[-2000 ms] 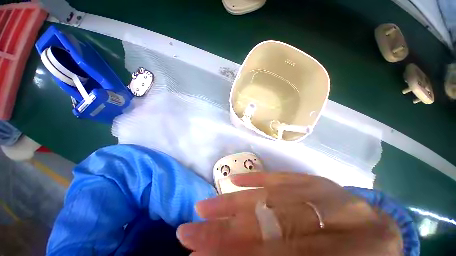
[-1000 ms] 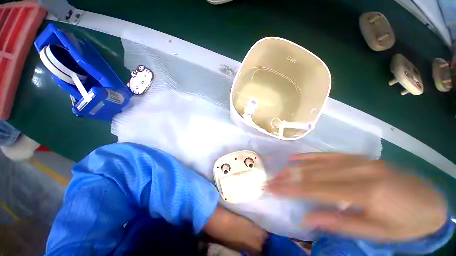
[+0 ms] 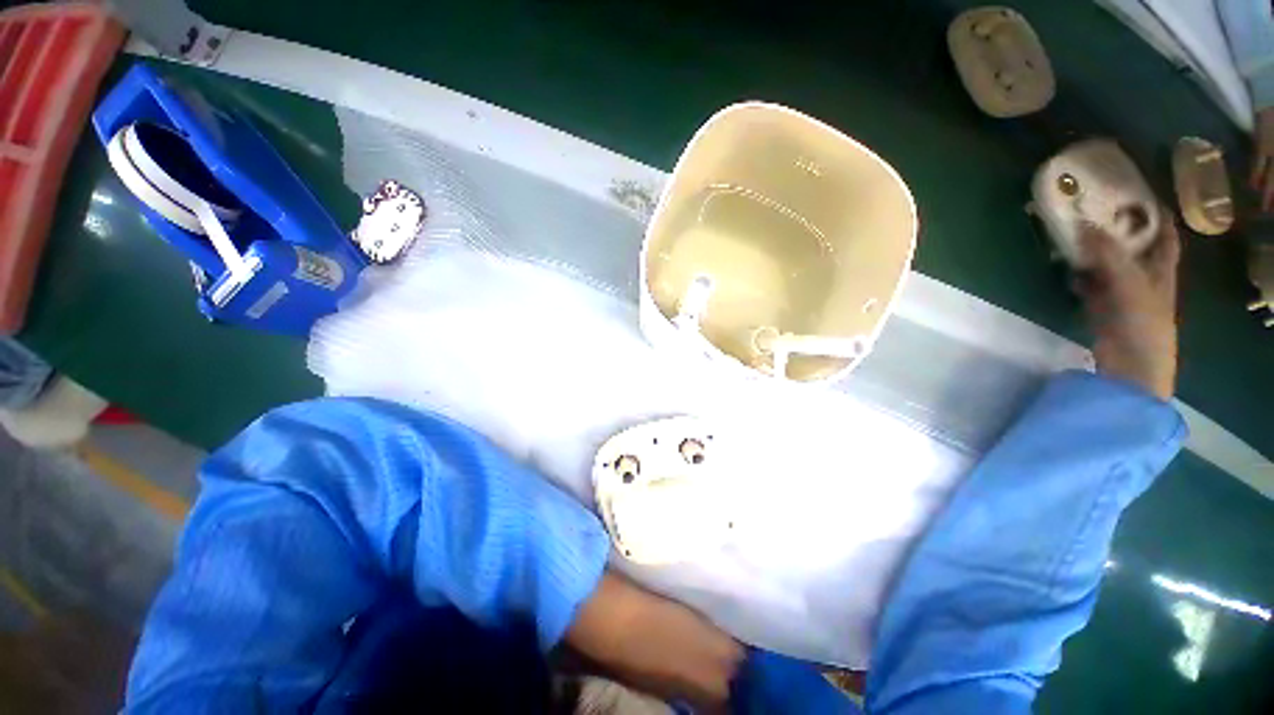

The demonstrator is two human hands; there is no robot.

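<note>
A cream cover with two dark-ringed holes lies flat on the white sheet in front of me. My right hand reaches to the belt at the upper right, its fingers blurred, and grips the lower edge of another cream cover with a copper-coloured spot and a dark hole. My left hand shows only as bare wrist and back at the bottom edge; its fingers are hidden. A deep beige tub with white arm-like pieces inside stands open behind the flat cover.
A blue tape dispenser stands at the left, beside a small white cat-face plate. A coral-red tray is at the far left. Other beige covers lie on the dark green belt. A metal edge runs beside the belt.
My right hand has moved from over the sheet up to the belt and taken hold of a cover, which is now turned. The belt's covers have shifted left. The tub has stayed put.
</note>
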